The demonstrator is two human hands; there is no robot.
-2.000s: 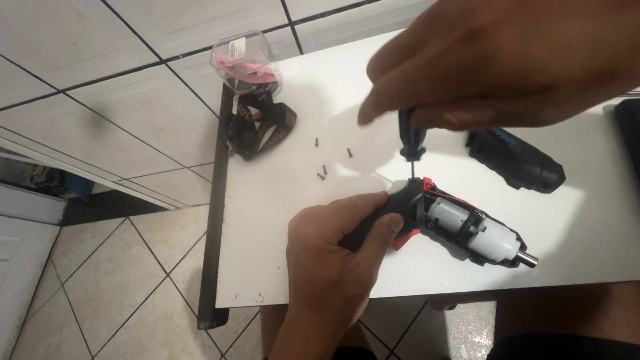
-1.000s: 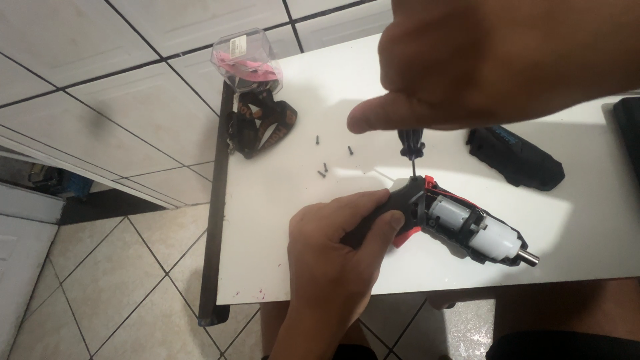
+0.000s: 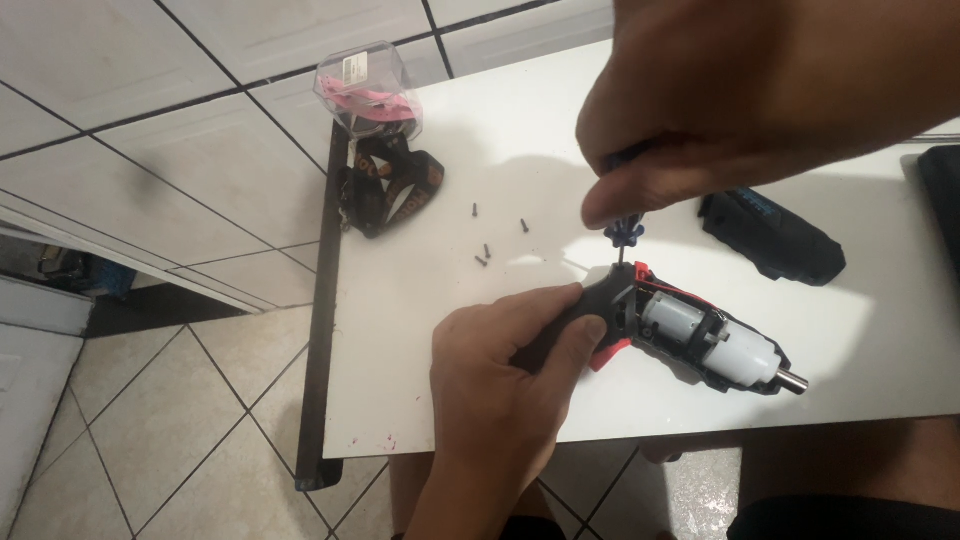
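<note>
My left hand (image 3: 510,367) grips the black handle of an opened cordless screwdriver (image 3: 679,319), whose grey motor, white gearbox and metal chuck lie exposed. My right hand (image 3: 652,142) is closed around a dark blue screwdriver (image 3: 624,234) held upright, its shaft on the top end of the handle housing. Whether its tip sits in a screw cannot be seen. Several small screws (image 3: 524,226) lie on the white tabletop left of the tool. A removed black housing piece (image 3: 776,236) rests to the right, beneath my right forearm.
A clear plastic container (image 3: 369,90) with pink material stands at the table's back left, touching a black lanyard with orange print (image 3: 394,184). The white table (image 3: 390,360) has a dark left edge. A black object (image 3: 941,202) lies at the far right. Tiled wall behind.
My right hand has shifted and turned around the screwdriver handle, its thumb now down beside it. My left hand and the opened tool have stayed in place.
</note>
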